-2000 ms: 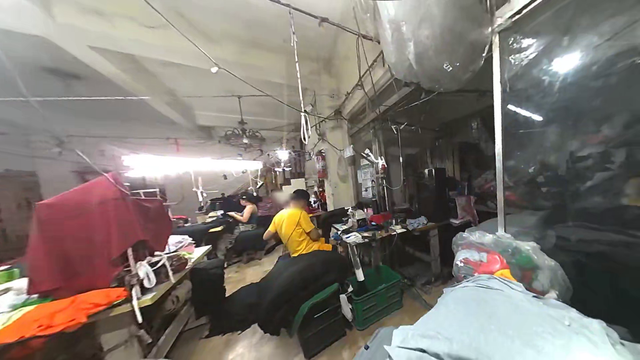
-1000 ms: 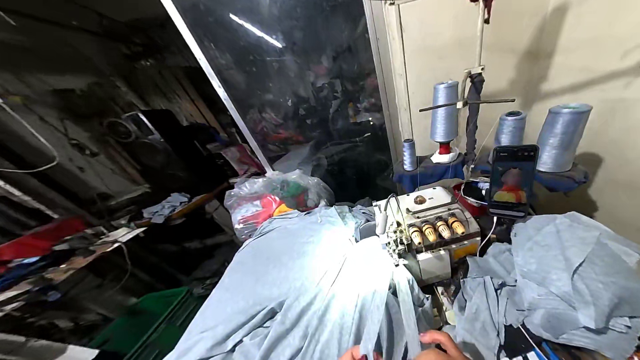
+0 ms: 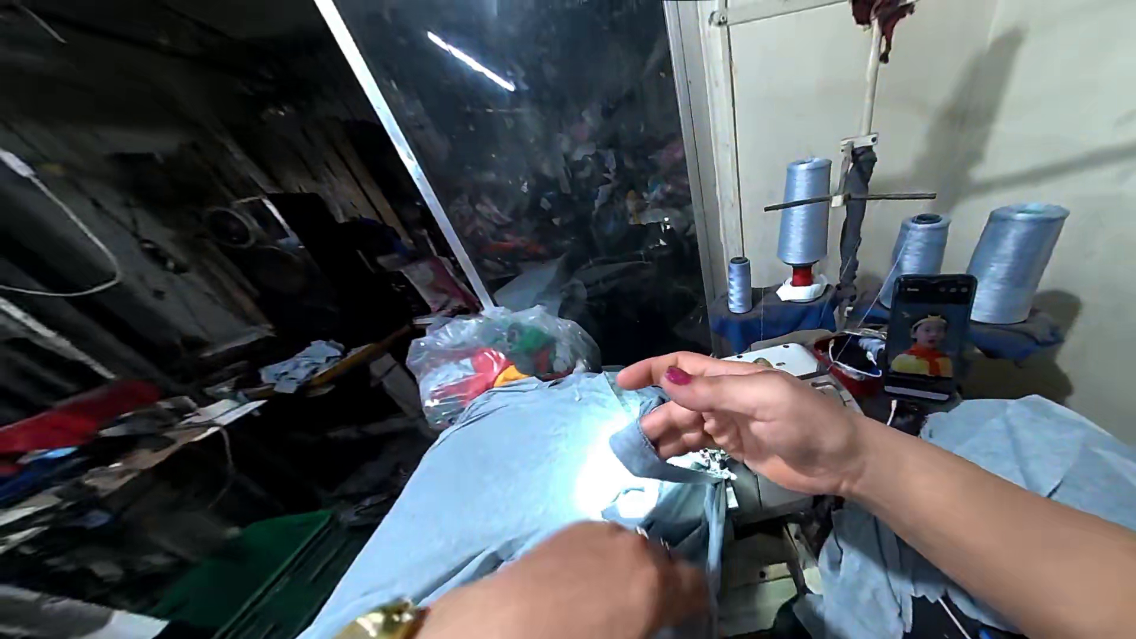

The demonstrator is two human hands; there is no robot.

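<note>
My right hand (image 3: 737, 413) is raised in front of the overlock sewing machine (image 3: 785, 359), with a narrow light blue fabric band (image 3: 641, 448) looped at its curled fingers. My left hand (image 3: 568, 586), blurred and wearing a gold-coloured band at the wrist, is lower, over the light blue fabric (image 3: 497, 470); its fingertips are hidden, so its grip cannot be made out. The fabric spreads left of the machine, brightly lit near the needle area. My right hand and forearm cover much of the machine.
Thread cones (image 3: 805, 213) stand behind the machine, beside an upright phone (image 3: 928, 337). More light blue fabric (image 3: 1038, 453) lies at the right. A clear plastic bag (image 3: 506, 355) of coloured cloth sits behind the fabric. A green crate (image 3: 248, 568) is at lower left.
The view has swung from the room to the machine. Since one second ago my right hand has risen from the bottom edge to in front of the machine, and my left hand shows further into view.
</note>
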